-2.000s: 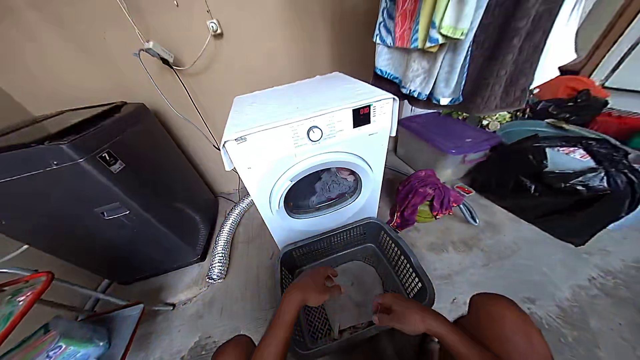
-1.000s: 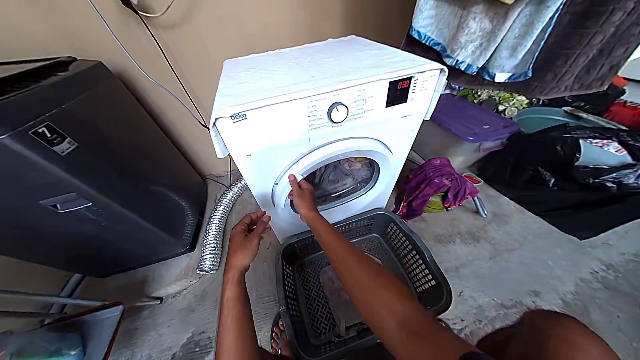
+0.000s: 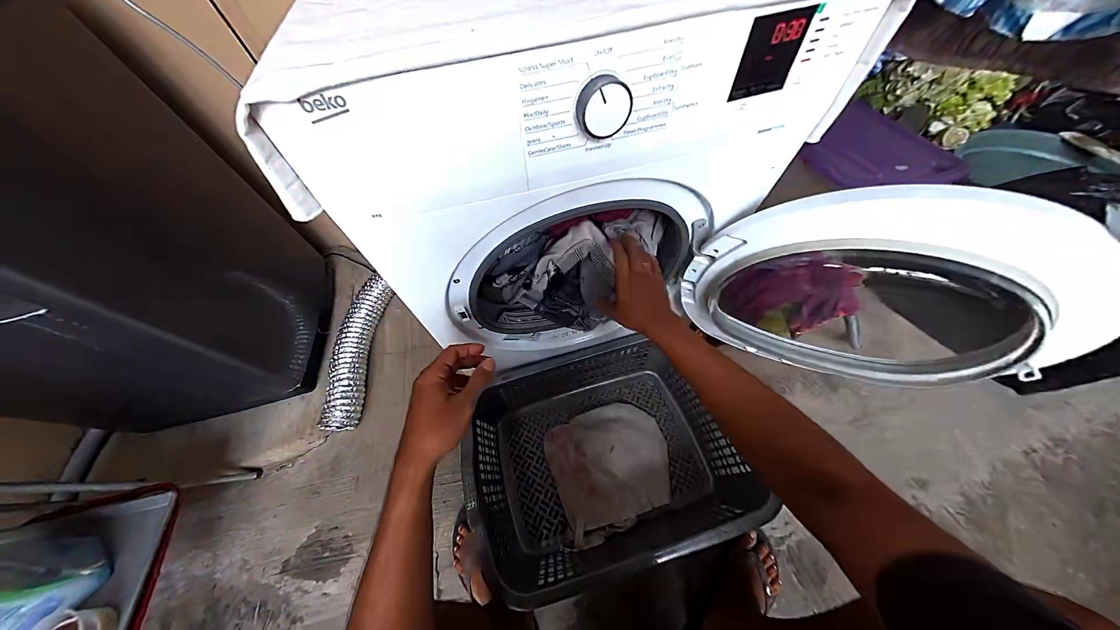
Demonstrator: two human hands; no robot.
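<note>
A white Beko tumble dryer (image 3: 437, 175) stands before me, its round door (image 3: 927, 197) swung out to the right. Clothes (image 3: 560, 271) in grey, white and dark red fill the drum. My right hand (image 3: 637, 284) is at the opening, fingers against the clothes; whether they grip any cloth cannot be told. Near the lower left of the opening, by the basket's corner, my left hand (image 3: 451, 394) is half curled with nothing in it. A dark plastic laundry basket (image 3: 752, 503) rests below the drum opening, with one pale cloth (image 3: 612, 455) on its bottom.
A dark appliance (image 3: 149, 227) stands at the left, with a silver flexible duct (image 3: 352, 359) beside it. Behind the door are a purple lid (image 3: 884, 153) and a teal tub (image 3: 1006, 157). At lower left is a tray-like surface (image 3: 144, 525) with plastic packs.
The dryer door, closed in both earlier frames, now stands open to the right. My right hand has moved from the door to the clothes at the opening. The view is closer to the dryer.
</note>
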